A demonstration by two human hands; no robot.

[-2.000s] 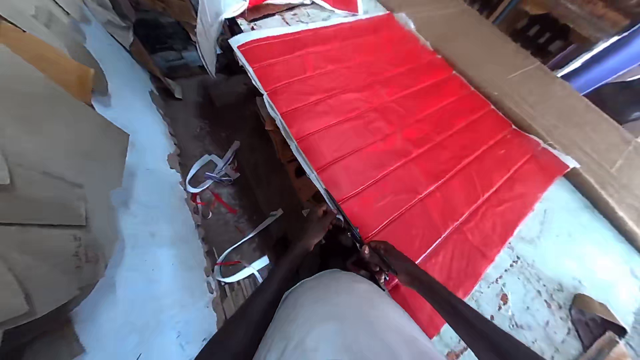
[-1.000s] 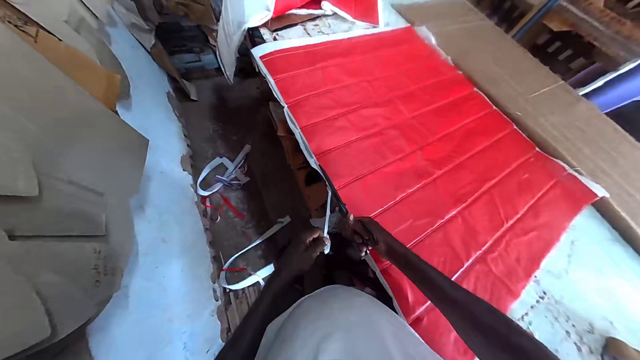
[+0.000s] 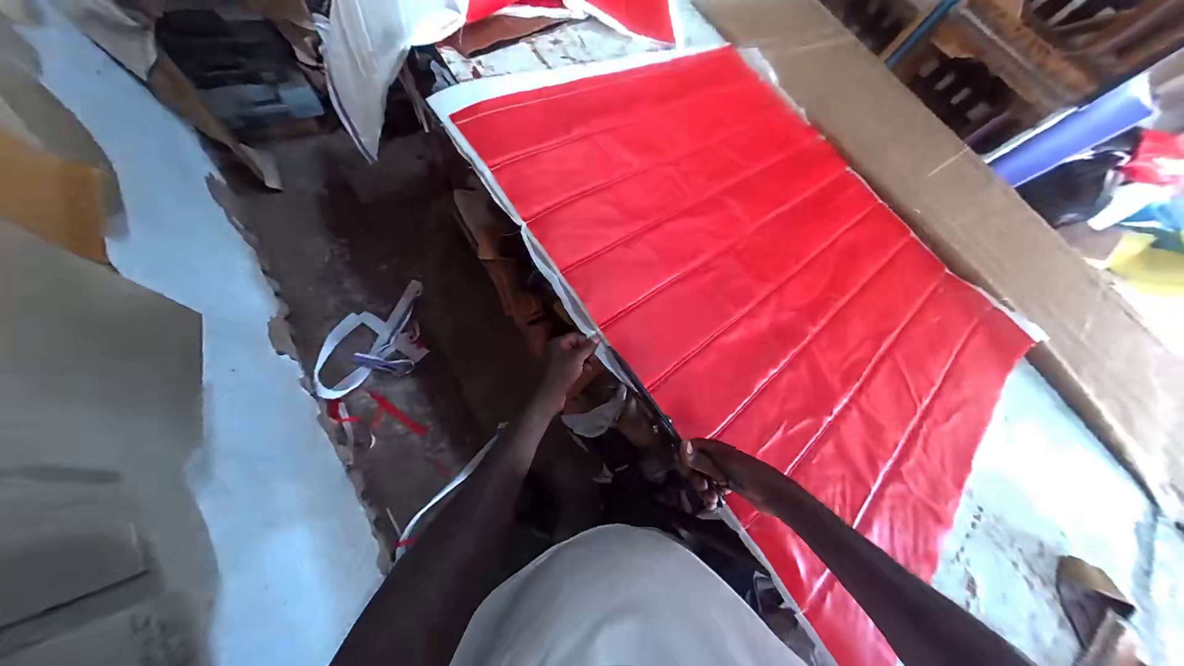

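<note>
A red quilted sheet [image 3: 703, 240] with stitched lines and a white border lies over the worktable, its near left edge along the table's side. My left hand [image 3: 571, 361] pinches the white border of that edge. Lower along the same edge is my right hand [image 3: 708, 472], its fingers curled around something dark that looks like a cutting tool; its shape is mostly hidden. Between the two hands a short stretch of dark table edge shows, with a pale scrap hanging just beneath.
White and red strips [image 3: 356, 356] lie on the floor at left. Brown cardboard [image 3: 888, 139] runs along the sheet's far side. More white and red fabric [image 3: 398, 28] hangs at the top. A blue-white surface [image 3: 259, 481] with cardboard pieces stands at left.
My left hand, which held a white strip away from the sheet a second ago, is now up at the sheet's edge, farther along it. That strip no longer shows in the hand.
</note>
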